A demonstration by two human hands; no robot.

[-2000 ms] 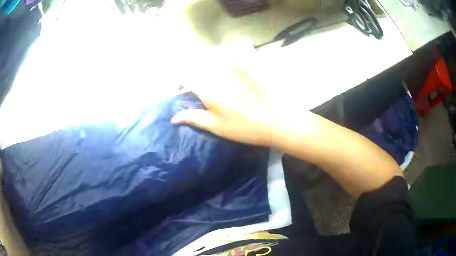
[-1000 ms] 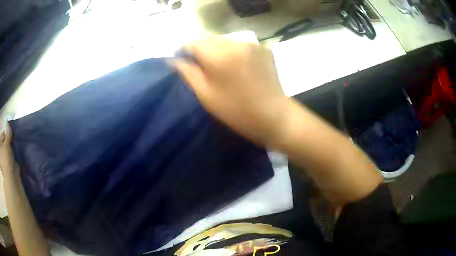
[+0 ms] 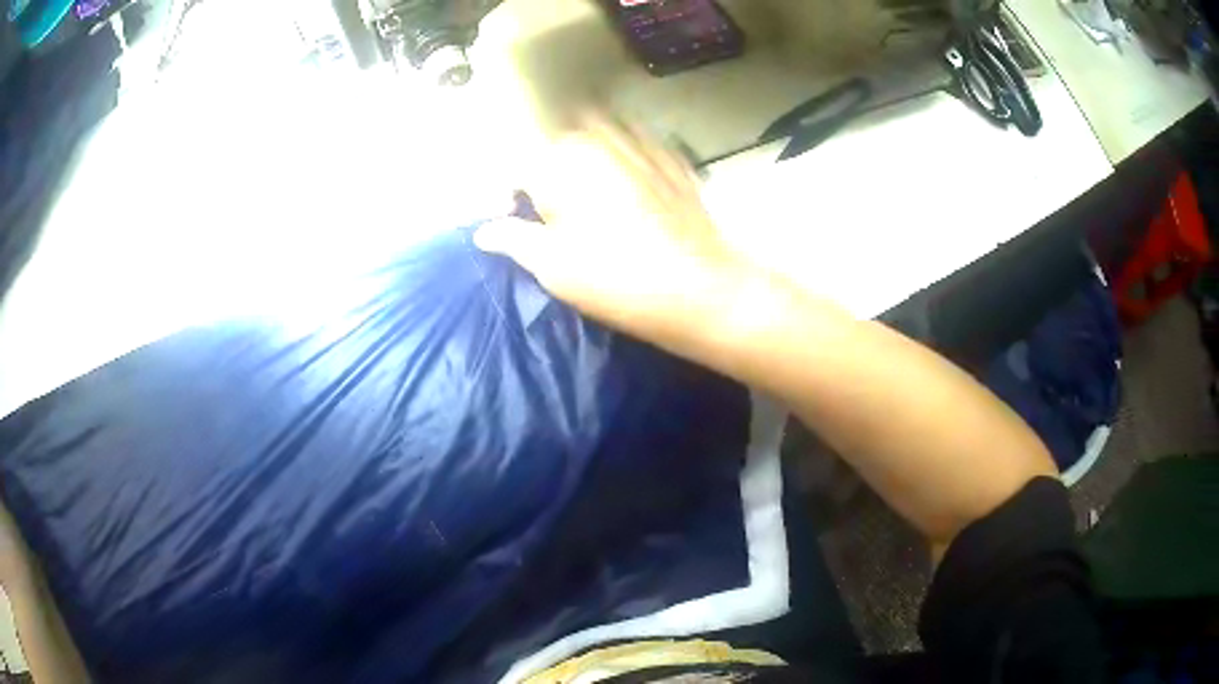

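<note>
A shiny dark blue garment panel (image 3: 334,454) lies over the white table's front edge and hangs toward my lap. A pale strip (image 3: 766,521) shows along its right and lower border. My right hand (image 3: 608,234) grips the panel's upper edge between thumb and fingers, and creases fan out from there. The fingers are partly washed out by glare. At the far left only my left forearm (image 3: 38,601) shows; the hand is cut off or hidden at the picture's edge.
A phone (image 3: 679,34) lies at the top, with a slim dark tool (image 3: 818,120) and black-handled scissors (image 3: 992,80) to its right. Glare blurs the machine parts (image 3: 435,40). A white-rimmed basket (image 3: 1086,457) with blue pieces and a red stool-like object (image 3: 1166,254) stand below right.
The panel was lifted and swung a second ago; now it lies lower, spread and creased. My right hand has moved slightly down. The left hand has slipped out of view.
</note>
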